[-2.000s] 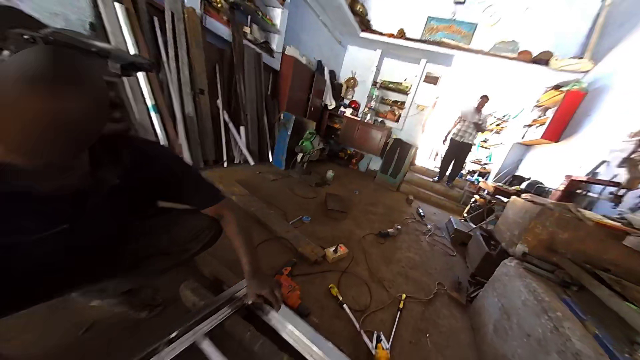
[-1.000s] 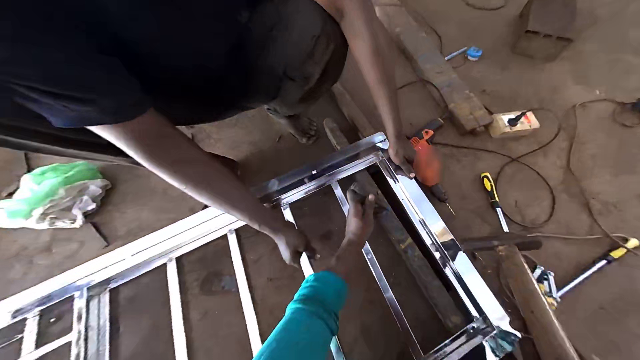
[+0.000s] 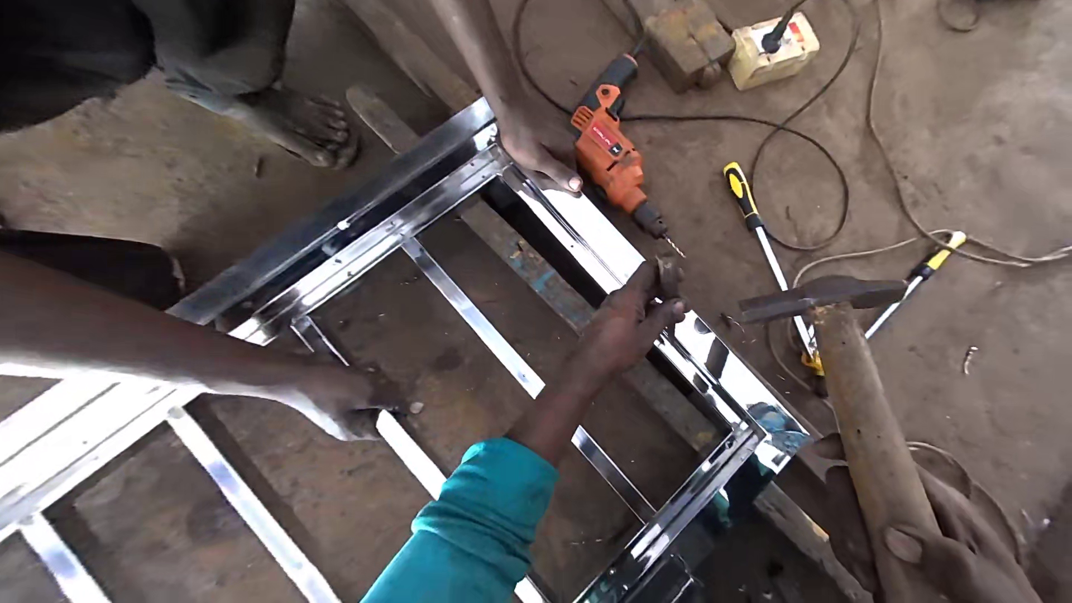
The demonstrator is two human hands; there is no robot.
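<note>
A shiny metal frame with crossbars [image 3: 603,234] lies on timber pieces on the floor. My left hand [image 3: 628,327], in a teal sleeve, is at the frame's right-hand rail, with a small dark object [image 3: 668,276] between thumb and fingers; its kind is unclear. My right hand [image 3: 938,536] grips the wooden handle of a hammer [image 3: 875,410], whose metal head is up, right of the rail. A co-worker's hand [image 3: 540,151] rests on the frame's top corner, and the other [image 3: 347,402] is at a crossbar on the left.
An orange power drill [image 3: 611,159] with a bit lies beside the top corner. Past it are a pale socket box [image 3: 775,50], a wooden block [image 3: 682,38] and loose cables. Yellow-and-black handled bolt cutters [image 3: 775,251] lie behind the hammer. A co-worker's bare foot [image 3: 306,126] is at the upper left.
My left hand has moved from the inner crossbars to the right-hand rail. My right hand and the hammer have come into view. The view turned down to the frame after the oldest frame.
</note>
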